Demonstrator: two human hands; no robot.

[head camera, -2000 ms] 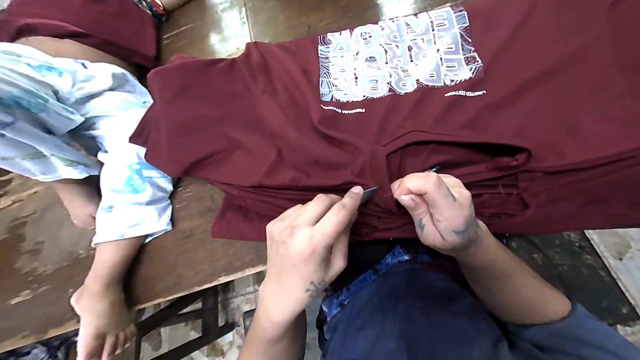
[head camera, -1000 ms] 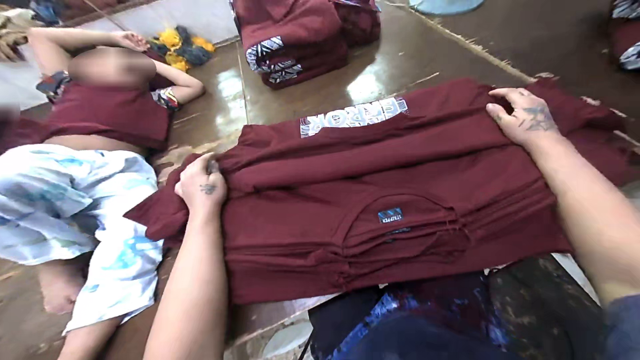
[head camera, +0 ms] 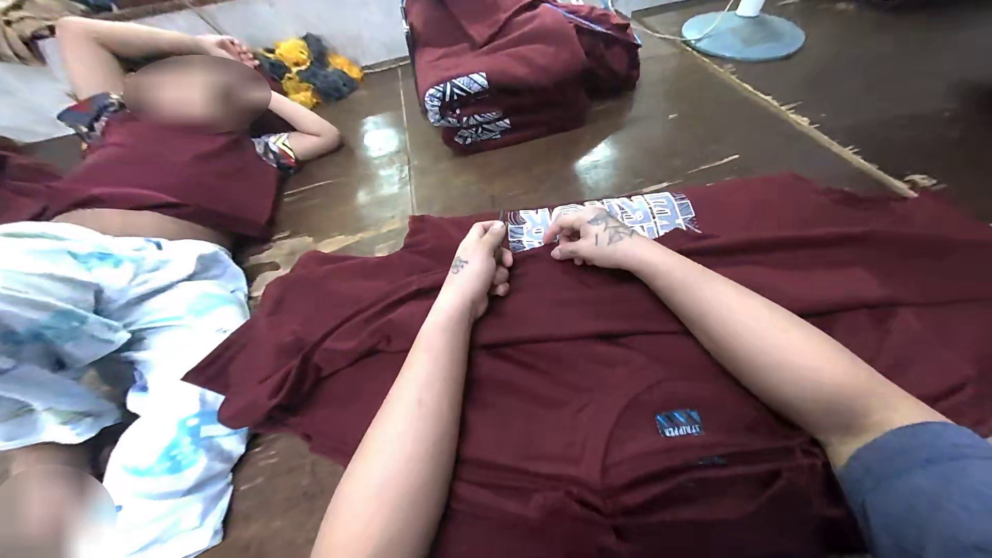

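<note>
Maroon T-shirts (head camera: 542,310) lie in a layered pile in front of me, with a white print (head camera: 674,213) along the far part and a neckline with a small woven label (head camera: 679,422) nearer me. My left hand (head camera: 487,260) is curled at the left end of the print; a thin dark pointed tool (head camera: 502,214) sticks up by its thumb, mostly hidden by the fingers. Just to its right, my right hand (head camera: 593,236) rests over the print, its thumb and index finger pinching the cloth at a fold. The hands are a little apart.
A person in a maroon top (head camera: 170,170) and tie-dyed white-and-blue trousers (head camera: 178,294) lies at the left. A folded stack of maroon garments (head camera: 527,77) stands beyond the pile. Yellow and dark cloth scraps (head camera: 310,70) and a round blue stand base (head camera: 744,35) are farther back.
My hands were close together by a neckline, then spread at both ends of the pile; now they are together again at the print. The neckline label has come into view. The view has tilted up.
</note>
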